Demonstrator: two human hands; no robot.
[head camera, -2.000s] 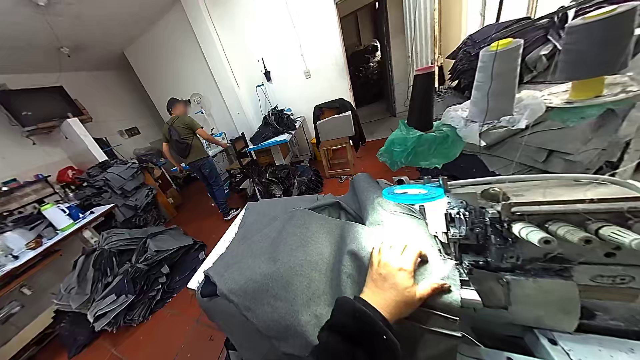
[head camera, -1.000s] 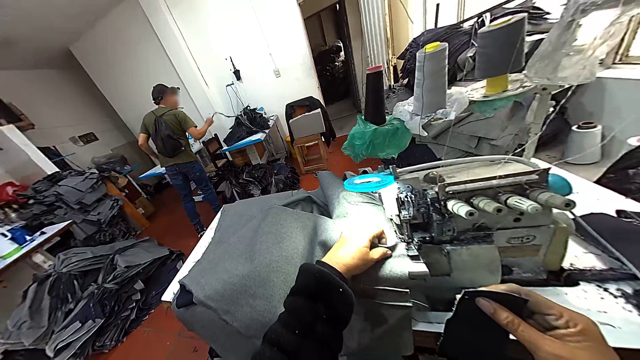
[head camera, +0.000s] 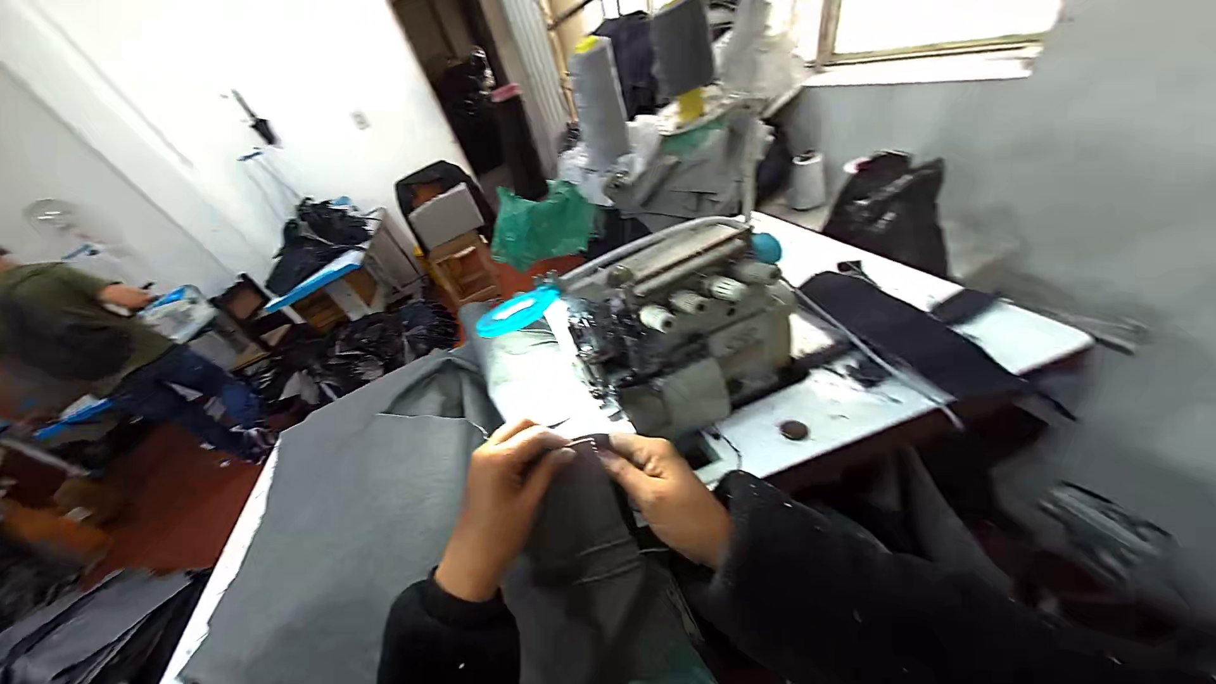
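Observation:
My left hand (head camera: 508, 499) and my right hand (head camera: 665, 494) meet in front of an overlock sewing machine (head camera: 703, 332), each pinching the upper edge of a dark fabric piece (head camera: 584, 518). That piece hangs down between them over a large grey fabric (head camera: 351, 513), which spreads left across the table. A bright lamp lights the grey cloth by the machine's needle area, just beyond my fingers. Over that spot sits a blue ring (head camera: 518, 313). The fingertips partly hide the pinched edge.
Dark fabric strips (head camera: 912, 332) and a small round brown object (head camera: 794, 430) lie on the white table (head camera: 855, 418) at right. Thread cones (head camera: 600, 104) stand behind the machine. A person (head camera: 114, 342) stands at far left. Cut fabric is piled on the floor at lower left.
My right hand, with the dark piece, has moved left to meet my left hand in front of the machine. My left hand has left the grey cloth and pinches the dark piece. The view has swung right.

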